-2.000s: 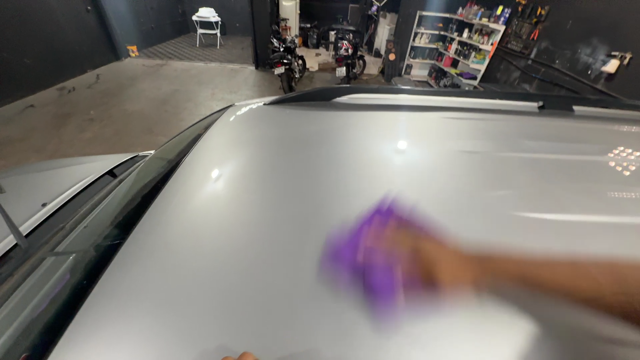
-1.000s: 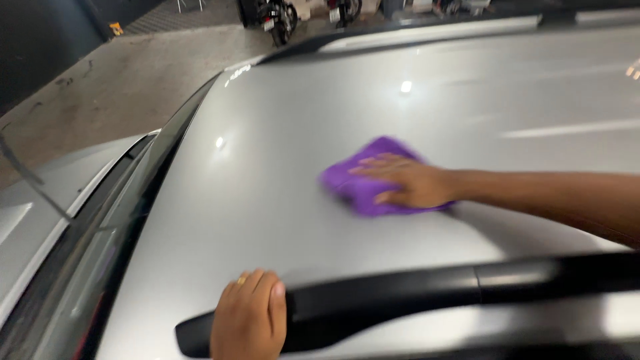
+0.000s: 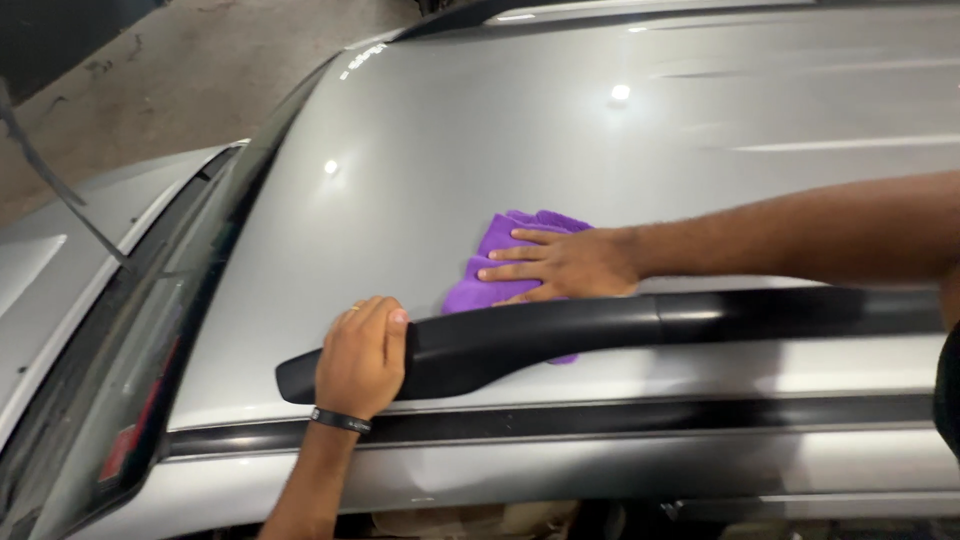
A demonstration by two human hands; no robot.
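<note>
My right hand (image 3: pixel 574 262) lies flat with spread fingers on a purple cloth (image 3: pixel 510 259), pressing it to the silver car roof (image 3: pixel 420 172). The cloth is bunched beside the black roof rail (image 3: pixel 517 334), and a bit of it shows below the rail. Near the front end of that rail, my left hand (image 3: pixel 364 356) is wrapped around it, with a ring on one finger and a dark wristband on the wrist.
The windshield (image 3: pixel 142 375) slopes down at the left, with the hood (image 3: pixel 97 202) beyond it. A thin dark rod (image 3: pixel 60 180) rises there. Another roof rail (image 3: pixel 465 19) runs along the far side. Concrete floor (image 3: pixel 195 67) shows at the upper left.
My right hand and the cloth have moved across the roof to the near rail. My left hand, barely in view two seconds ago, is on the rail. The view has tilted down.
</note>
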